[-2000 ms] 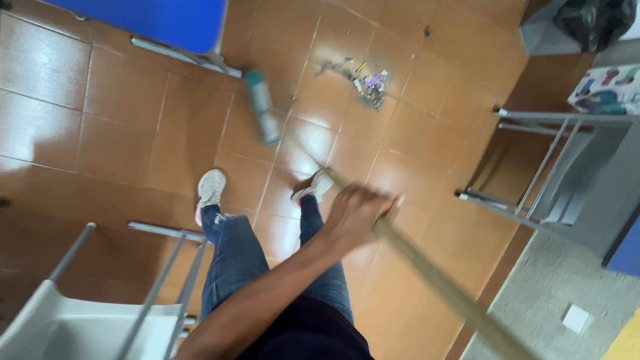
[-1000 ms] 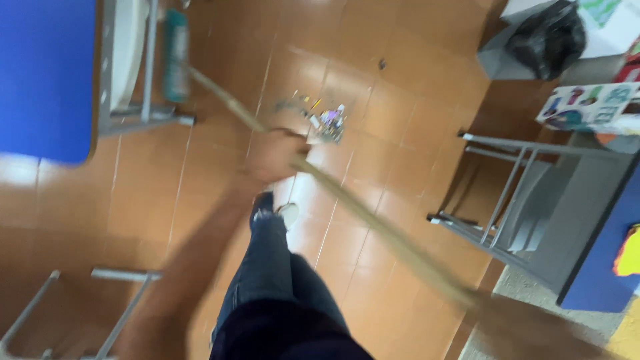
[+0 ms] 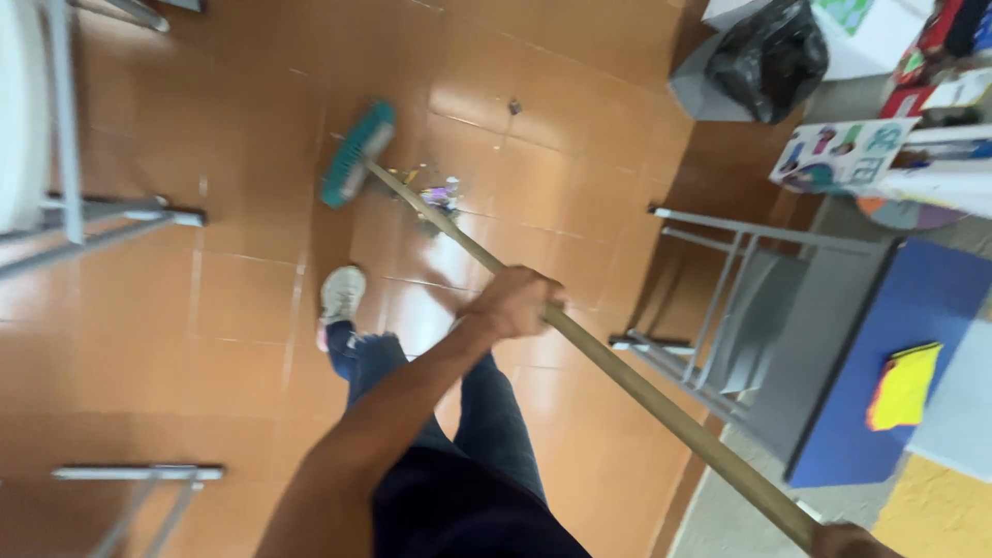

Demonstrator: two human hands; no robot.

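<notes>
A wooden broom handle (image 3: 635, 380) runs from lower right to upper left, ending in a teal broom head (image 3: 358, 153) on the tiled floor. My left hand (image 3: 521, 301) is closed around the middle of the handle. At the bottom right edge my right hand (image 3: 849, 540), partly cut off, grips its upper end. A small pile of mixed litter (image 3: 440, 198), with purple and yellow bits, lies just right of the broom head, partly behind the handle. Farther up, a small dark scrap (image 3: 514, 107) rests by itself on the tiles.
A blue-topped desk (image 3: 876, 364) with metal legs stands at right, bearing a yellow cloth-like item (image 3: 905, 386). Beyond it is a bin with a black plastic bag (image 3: 767, 62), beside boxes and printed boards. Metal furniture legs (image 3: 139, 472) reach in at lower left, a white chair (image 3: 19, 116) at upper left.
The broom head has moved away from the chair legs at left, where it was one second ago, to beside the litter pile. Both hands remain on the handle.
</notes>
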